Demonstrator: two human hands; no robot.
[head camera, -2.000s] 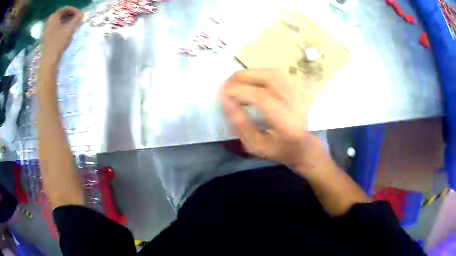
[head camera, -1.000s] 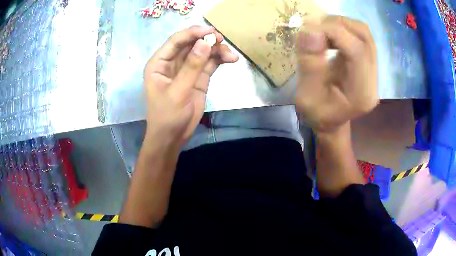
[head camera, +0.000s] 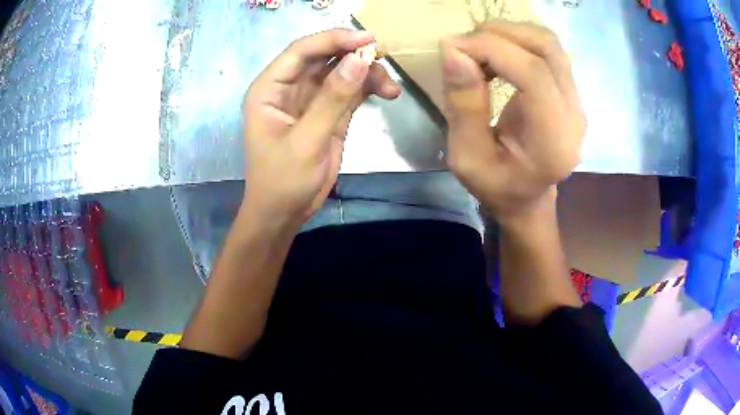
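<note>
My left hand (head camera: 304, 121) pinches a small pale part (head camera: 367, 54) between thumb and forefinger, above the left edge of the cardboard pad (head camera: 406, 28). A little red or orange shows on the part. My right hand (head camera: 515, 113) is to its right, over the pad, with thumb and forefinger together. A very fine, faint line runs from the right fingertips toward the pale part; it looks like a thin stick, but I cannot tell for certain. The right hand hides much of the pad and its stained area.
Clear blister trays (head camera: 73, 105) cover the left and overhang the table edge, with red beneath. A few red-and-white parts (head camera: 320, 3) show at the top edge. Red pieces (head camera: 675, 55) lie at right beside a blue bin (head camera: 714, 154).
Over two seconds my left hand came from the far left to the middle, holding the pale part. In the last second my right hand moved slightly left, closer to it.
</note>
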